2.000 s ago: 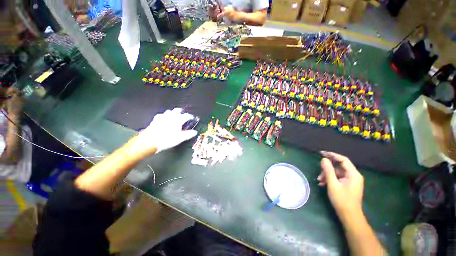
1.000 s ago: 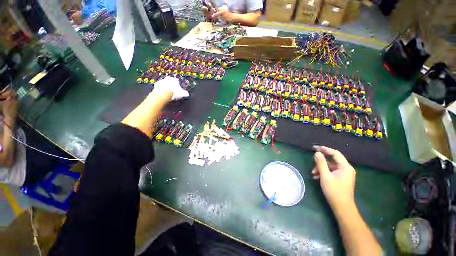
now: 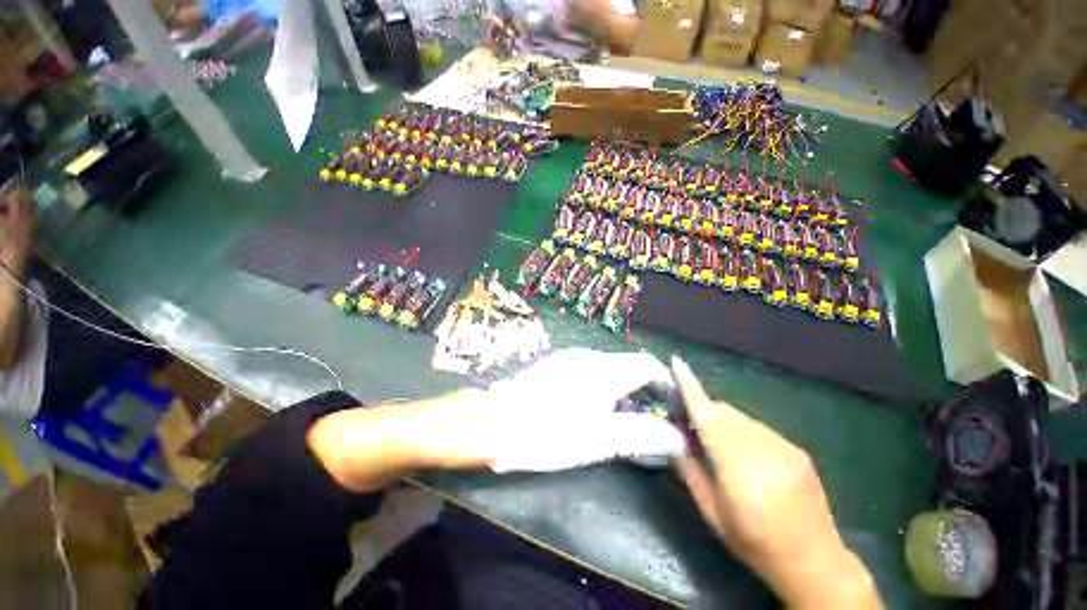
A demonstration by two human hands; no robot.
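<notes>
My left hand [image 3: 572, 411], in a white glove, holds a small, blurred circuit board [image 3: 647, 403] in front of the strip pile. My right hand [image 3: 757, 483] is bare, with its fingertips against the board's right side; whether they grip it or something else is unclear. The paste dish is hidden behind my hands. The pale and copper-coloured strips [image 3: 489, 331] lie in a loose pile beyond my left wrist. Several boards [image 3: 391, 294] lie at the near edge of the left mat [image 3: 358, 232].
Rows of boards [image 3: 715, 226] lie on the right mat [image 3: 775, 340], with more at the back left. A brown box [image 3: 620, 116] and loose wires [image 3: 757, 119] are behind. A pale open box [image 3: 1001, 312] and a yellow-green cup [image 3: 950, 552] are at right. A white wire crosses the left bench edge.
My left hand has come back from the left mat with a board and met my right hand over the dish area. Boards now lie at the left mat's near edge, absent two seconds ago.
</notes>
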